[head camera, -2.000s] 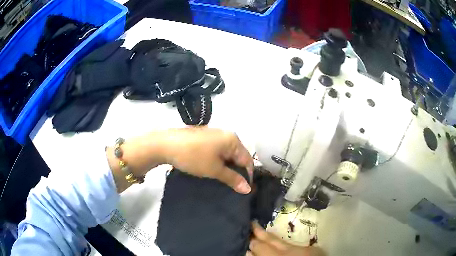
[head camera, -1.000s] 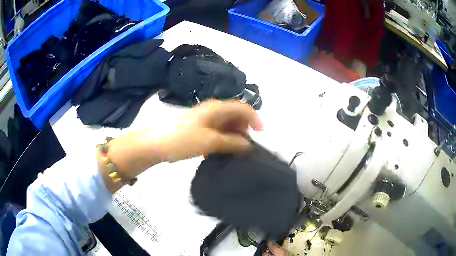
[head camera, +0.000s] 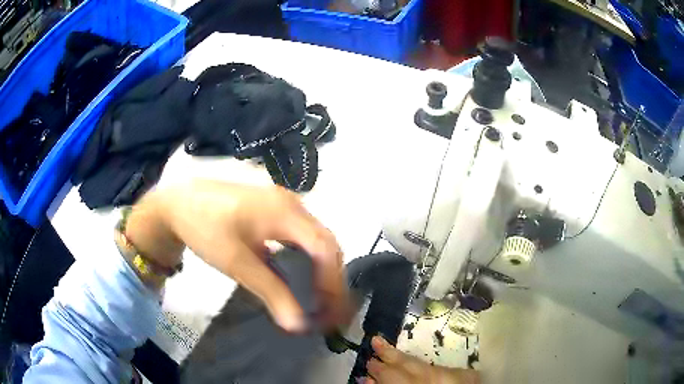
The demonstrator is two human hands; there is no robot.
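Note:
My left hand (head camera: 255,244), blurred, grips the edge of a black fabric panel (head camera: 251,341) between thumb and fingers, to the left of the presser foot. The panel is blurred and runs off the bottom edge of the view. A black side band (head camera: 386,289) lies curved beside the presser foot and needle area (head camera: 439,304). My right hand (head camera: 409,367), cut off by the bottom edge, has its fingertips on the lower part of the band. The off-white sewing machine (head camera: 555,195) stands at right.
Black panels (head camera: 135,127) lie at the upper left of the white table (head camera: 360,82), with black looped bands (head camera: 292,154) beside them. A blue bin (head camera: 97,112) with black pieces stands at the left edge. Another blue bin (head camera: 352,26) is behind the table.
My left hand has moved down and left with the panel, away from the needle area. The curved band now shows beside the presser foot. The camera view has shifted back.

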